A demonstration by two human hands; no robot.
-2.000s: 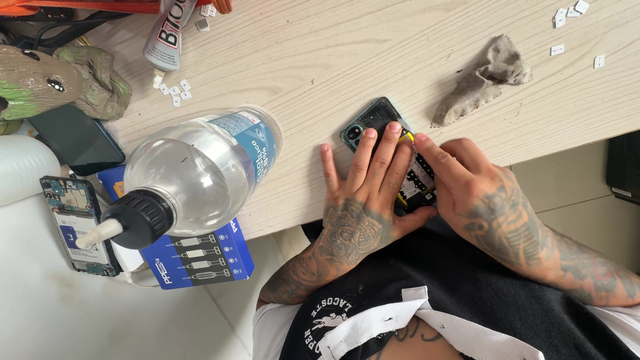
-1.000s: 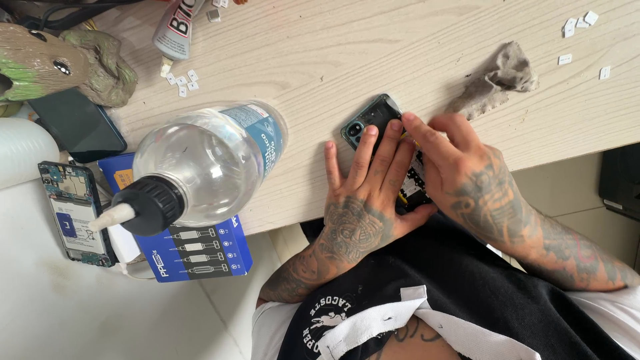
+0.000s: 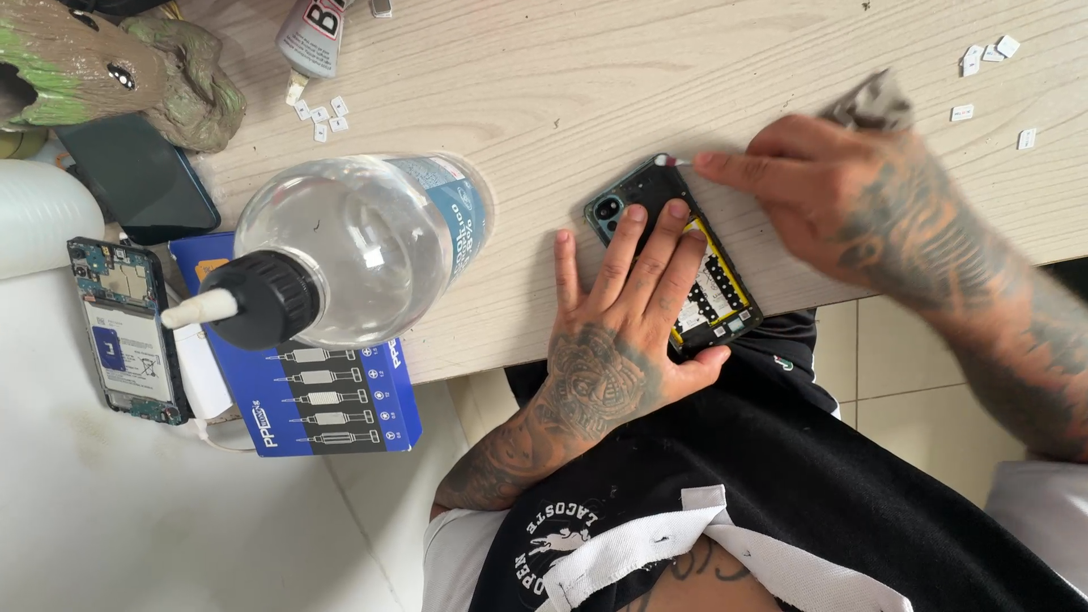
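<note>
An opened smartphone [image 3: 722, 293] lies at the table's front edge, its battery showing and its camera corner at the upper left. My left hand [image 3: 625, 340] rests flat across it, fingers spread, pressing on the black inner cover. My right hand [image 3: 837, 191] holds a thin swab [image 3: 671, 160] between thumb and forefinger; its whitish, partly dark tip touches the phone's top corner. The rest of the swab is hidden by the fingers. Just beyond the right hand lies a crumpled grey cloth [image 3: 875, 102], partly covered by it.
A large clear bottle [image 3: 357, 246] with a black nozzle cap stands left of the phone, by a blue screwdriver box [image 3: 331, 399]. Another opened phone [image 3: 127, 331], a dark phone [image 3: 140, 178], a glue tube [image 3: 313, 38] and a figurine [image 3: 127, 76] are farther left. Small white tabs [image 3: 962, 112] lie at the right.
My right hand has moved from the phone's side, near my left fingertips, up to its top corner, where the swab now shows. My left hand stays on the phone.
</note>
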